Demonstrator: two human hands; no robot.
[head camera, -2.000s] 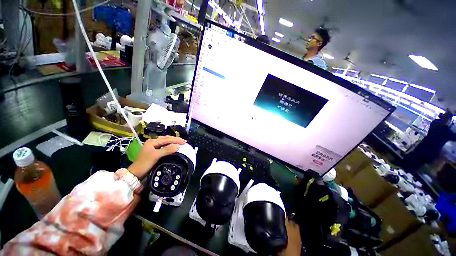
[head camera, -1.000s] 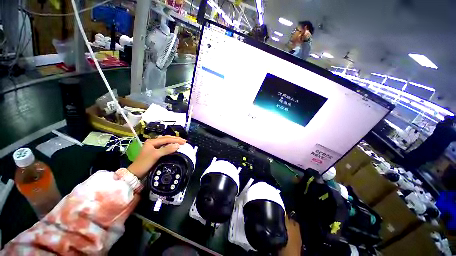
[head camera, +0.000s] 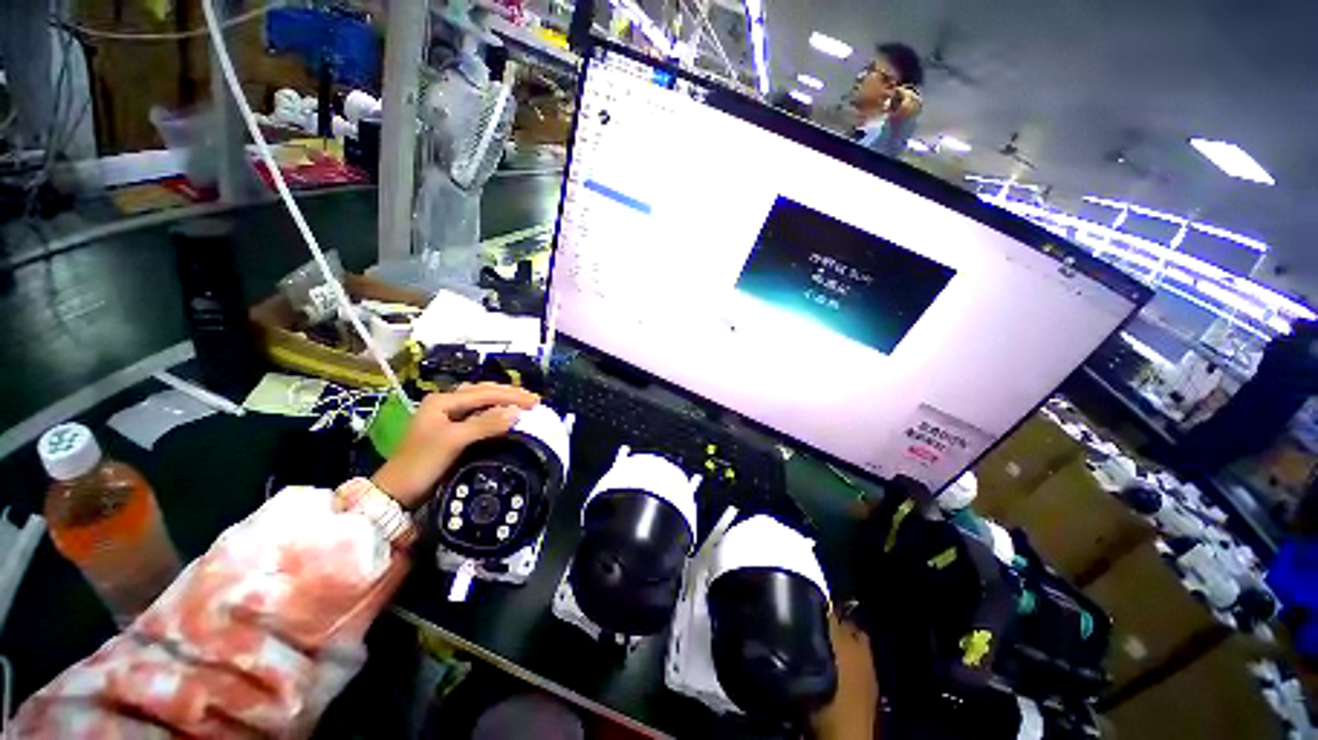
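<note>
Three white dome cameras with black balls stand in a row on the dark bench. The left dome camera (head camera: 499, 499) faces me with its lens and ring of pale lights showing. My left hand (head camera: 460, 434) lies over its top left side, fingers curled on the white housing. The middle dome camera (head camera: 633, 547) and the right dome camera (head camera: 766, 614) show plain black balls. My right hand (head camera: 850, 687) shows only as a strip of skin at the right camera's lower right side; its fingers are hidden.
A wide monitor (head camera: 665, 246) and a keyboard (head camera: 651, 419) stand behind the cameras. An orange drink bottle (head camera: 109, 521) and a parts tray (head camera: 311, 354) are at left. A bulky black device (head camera: 940, 607) is at right, with cartons (head camera: 1171, 607) beyond. A person (head camera: 885, 101) is behind the monitor.
The view has shifted slightly. My left hand stays on the left camera, and the three cameras keep their places. The person behind the monitor has moved left since the first frame and has a hand raised near the head.
</note>
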